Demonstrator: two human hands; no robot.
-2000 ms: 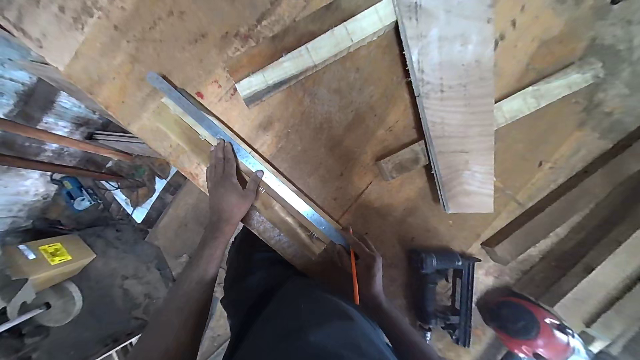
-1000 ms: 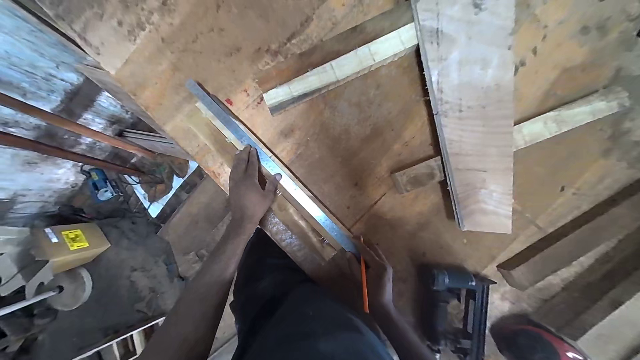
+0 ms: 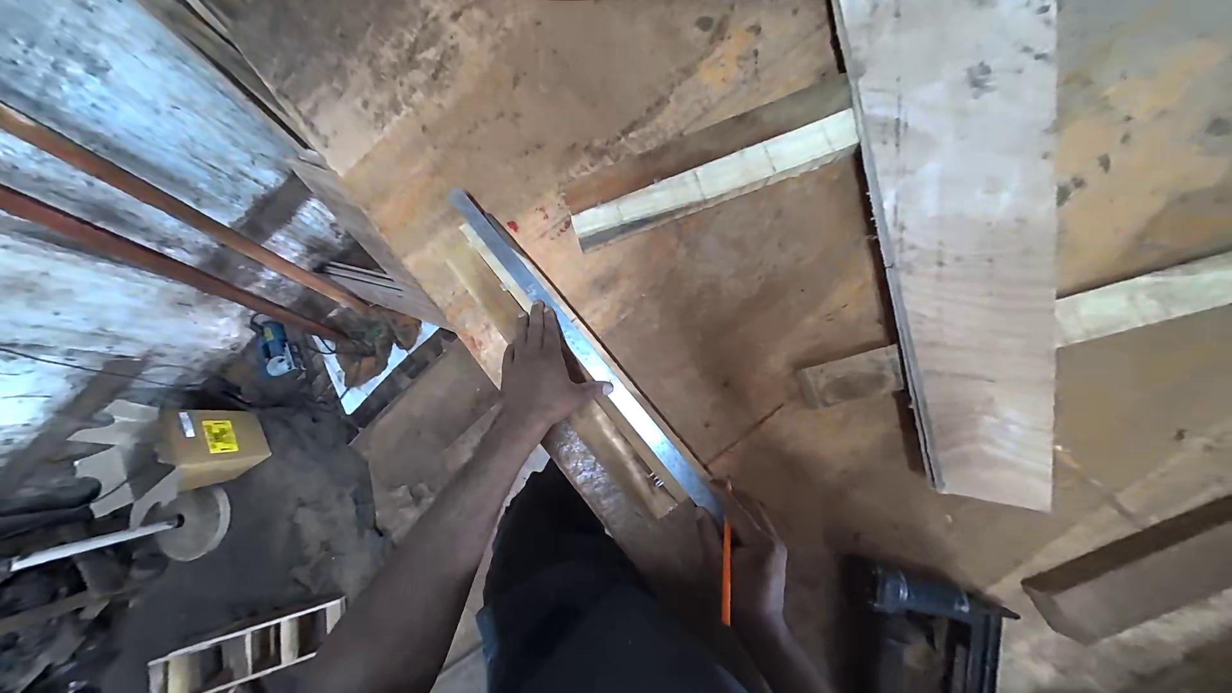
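A metal straightedge [image 3: 616, 385] lies diagonally along a narrow wooden strip [image 3: 496, 262] near the edge of the plywood work surface [image 3: 731, 318]. My left hand [image 3: 541, 371] presses flat on the strip and straightedge around their middle, fingers pointing away from me, thumb over the metal. At the straightedge's near right end is my right hand [image 3: 756, 553], its fingers closed around an orange pencil [image 3: 727, 568]. The pencil's upper end is beside the metal's end. Some small metal bits, perhaps nails or screws [image 3: 656, 479], show on the wood between my hands.
A wide board [image 3: 962, 250] lies across pale battens [image 3: 722, 183] to the right, with a short wood block [image 3: 852, 375] beside it. A black nail gun [image 3: 929, 606] rests at lower right, near a thick timber [image 3: 1126, 568]. A cardboard box [image 3: 217, 448] and a blue power tool [image 3: 276, 348] are at left.
The view has shifted, so the work sits further right and lower. Both hands keep about the same places on the straightedge, and the pencil stays in my right hand.
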